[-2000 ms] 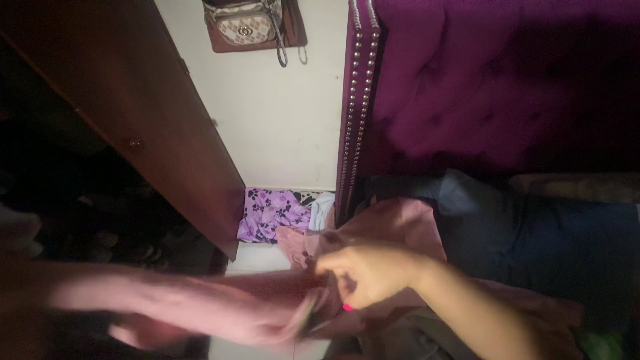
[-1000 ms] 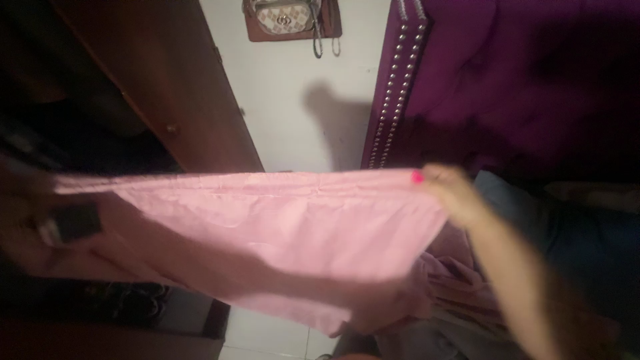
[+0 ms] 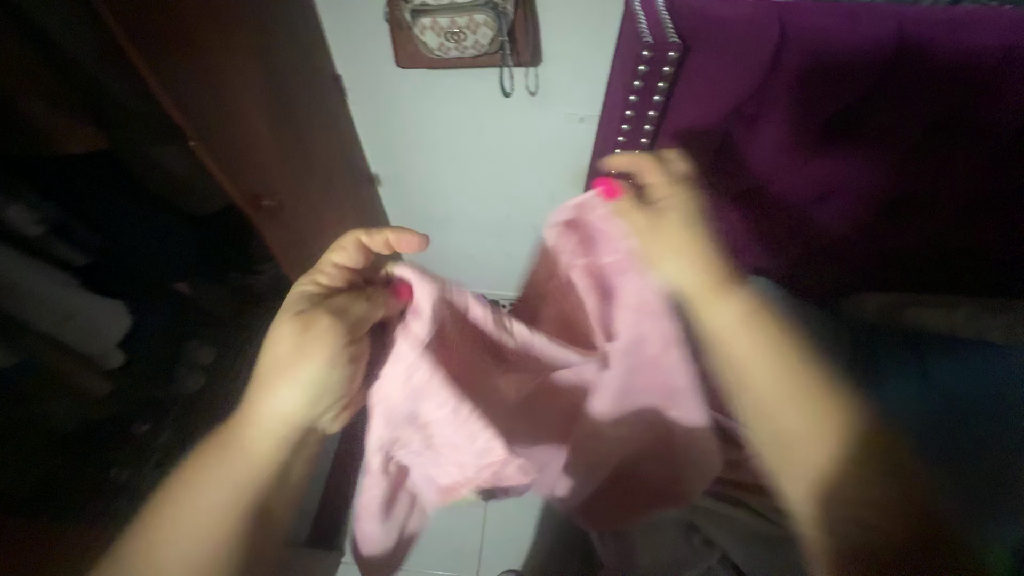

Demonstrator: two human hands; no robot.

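A pink cloth garment (image 3: 480,416) hangs between my two hands, its upper edge sagging in the middle. My left hand (image 3: 336,312) pinches one end of that edge between thumb and fingers, left of centre. Higher up and to the right, my right hand (image 3: 656,208) grips the other end, blurred by motion. Pink polish shows on both thumbnails. Folds hide the lower part of the cloth, and its exact kind cannot be told.
A purple tufted headboard (image 3: 752,144) with metal studs stands at right, dark blue bedding (image 3: 936,400) below it. A patterned bag (image 3: 456,32) hangs on the white wall. At left, a brown wooden door (image 3: 240,120) borders a dark space with clothes. White floor tiles (image 3: 472,536) show below.
The pink cloth was stretched wide from my right hand toward the left a second ago; now it sags between both hands. My left hand has come plainly into view.
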